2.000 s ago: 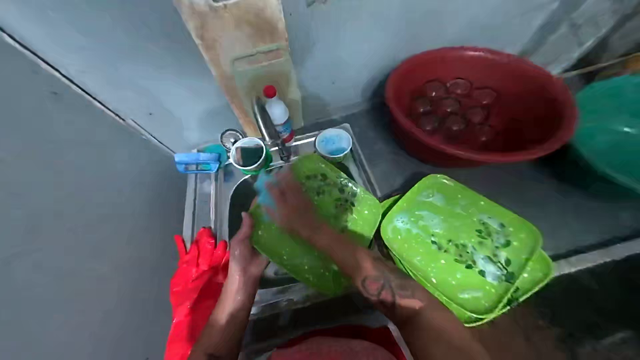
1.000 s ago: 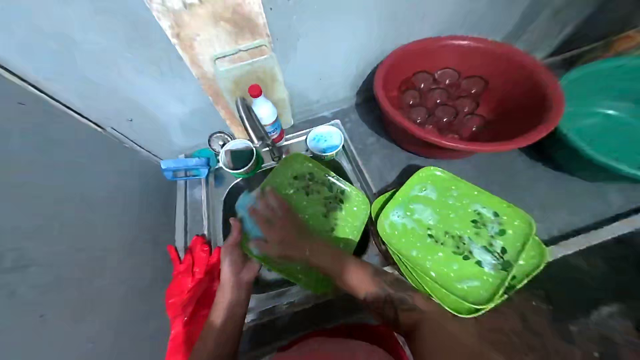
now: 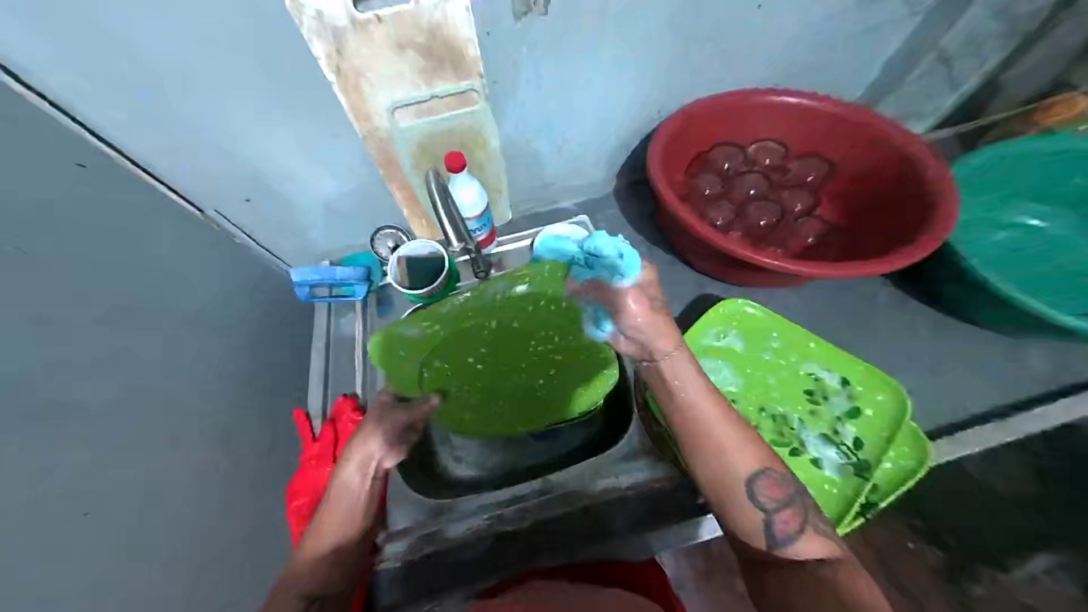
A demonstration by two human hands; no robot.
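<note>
Over the metal sink basin, my left hand grips the lower left edge of a green tray, which is tilted and speckled with suds. My right hand holds a soapy light-blue cloth or sponge at the tray's upper right edge. Right of the basin, more green trays lie stacked, the top one showing a leaf pattern and foam. Behind the held tray stand a faucet and a tub with a dark item inside.
A red basin holding several round clear glass items stands on the counter, beside a green basin. A white bottle with a red cap, a blue-handled brush, red rubber gloves and cutting boards surround the sink.
The tray in my left hand has turned from its leaf-patterned face to a plain green face. My right hand, with the blue cloth or sponge, has moved from the tray's left part to its right edge.
</note>
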